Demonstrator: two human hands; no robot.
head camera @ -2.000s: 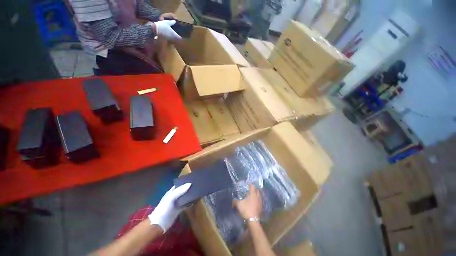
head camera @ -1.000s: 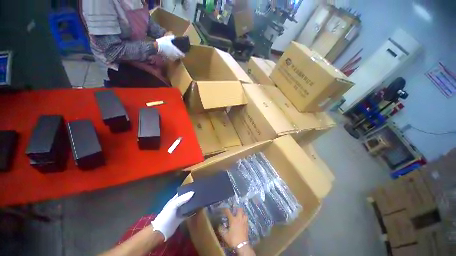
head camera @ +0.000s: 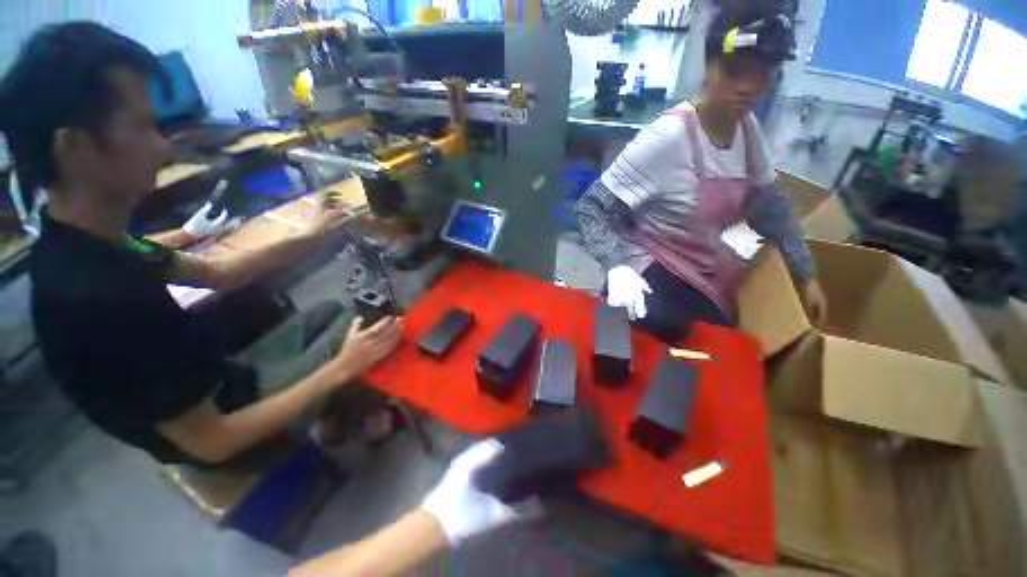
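My left hand [head camera: 471,494], in a white glove, holds a black part [head camera: 552,453] at the near edge of the red table cover [head camera: 732,428]. The held part is blurred. Several black parts stand or lie on the cover, one at the far left [head camera: 446,333] and one at the right [head camera: 667,404]. Two small pale strips lie at the right, the nearer one [head camera: 704,473] by the cover's front edge. My right hand is not in view.
A seated person [head camera: 124,293] is at the left by a machine with a blue screen [head camera: 474,227]. Another person in a pink apron [head camera: 704,209] stands across the table, one gloved hand near the parts. An open carton [head camera: 901,389] is at the right.
The view has swung left and up, away from the large carton of bagged parts. My left hand has carried the black part from that carton to the table. My right hand has left the view.
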